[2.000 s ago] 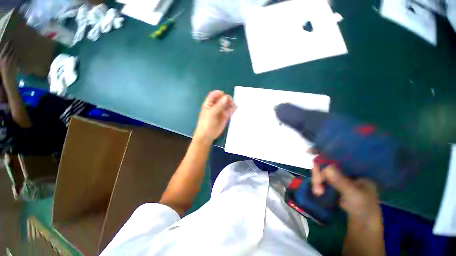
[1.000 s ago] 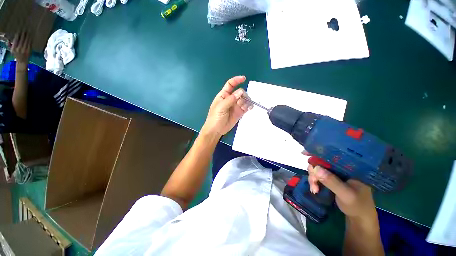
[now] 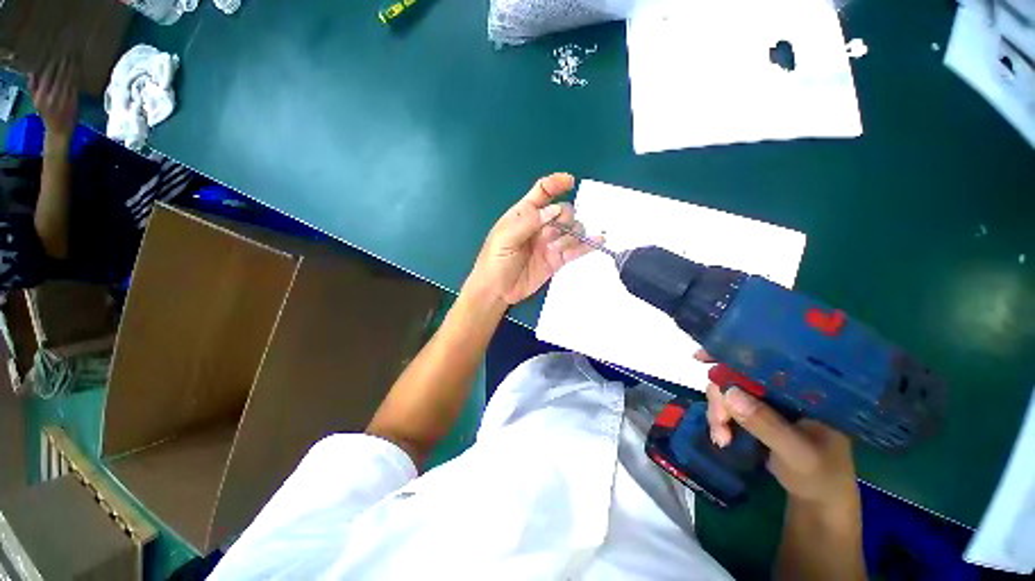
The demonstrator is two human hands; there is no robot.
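My right hand point(image 3: 783, 443) is closed around the grip of the dark blue cordless drill driver point(image 3: 811, 352), which points to the left. Its thin screwdriver bit point(image 3: 592, 242) reaches to my left hand point(image 3: 528, 241), whose thumb and fingers pinch at the bit's tip. Whether a screw is between the fingertips is too small to tell. A flat white panel point(image 3: 636, 312) lies on the green table beneath the drill and bit, its right part hidden by the drill. A pile of small screws point(image 3: 568, 66) lies beyond, left of the white panel with cut-out point(image 3: 743, 85).
A bulging bag point(image 3: 545, 17) lies behind the screws. A yellow-green screwdriver handle point(image 3: 397, 11) and crumpled white cloth point(image 3: 141, 93) lie further left. An open cardboard box point(image 3: 204, 352) stands below the table edge. Another person's arm point(image 3: 53, 187) shows at far left. More white panels point(image 3: 1004, 57) are at right.
My left hand has moved from beside the panel's left edge to the bit tip. The drill has turned slightly, its bit now meeting the fingers. The view has shifted a little.
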